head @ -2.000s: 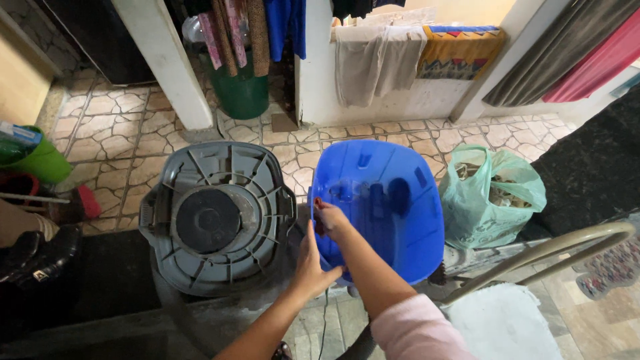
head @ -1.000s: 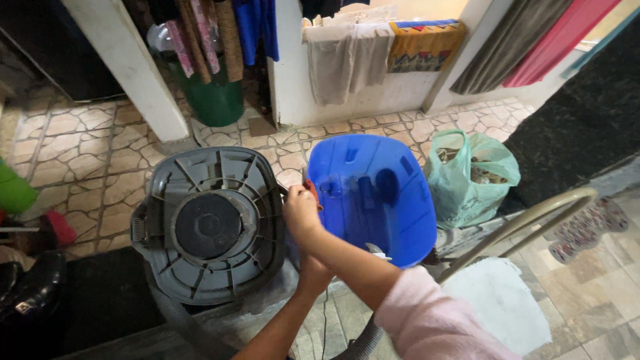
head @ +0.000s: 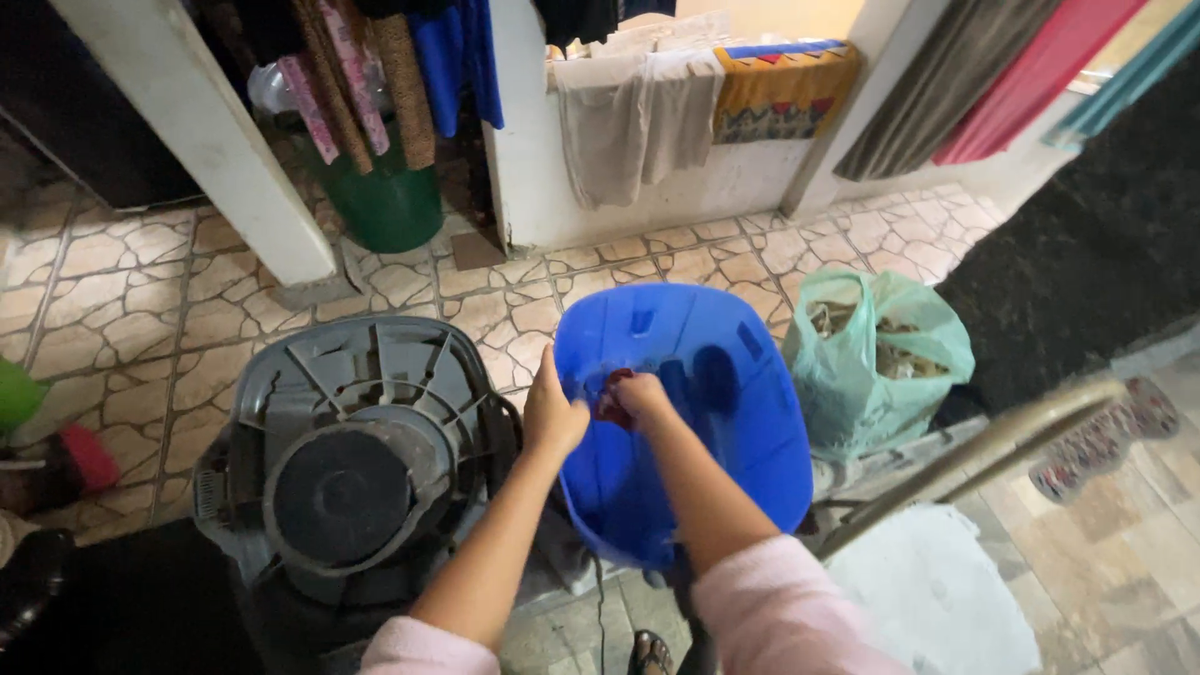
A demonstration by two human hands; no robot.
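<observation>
A blue plastic tub (head: 750, 403) stands in the middle, tilted a bit, with its inside toward me. My left hand (head: 555, 408) grips its left rim, thumb on the inner side and fingers outside. Inside the tub, my right hand (head: 645, 398) holds a crumpled dark red cloth (head: 614, 398) against or close to the left inner wall. Left of the tub is a grey plastic machine part with ribs and a round black centre (head: 342, 492), which neither hand touches.
A green plastic bag (head: 858, 403) of small items sits right of the tub. Beyond it curves a beige metal chair frame (head: 984, 450). A green bucket (head: 384, 206), a white post (head: 202, 141) and hanging clothes are behind. A cable hangs below the tub.
My right hand has gone from the tub's left rim into the tub with the red cloth. My left hand has moved up to the left rim.
</observation>
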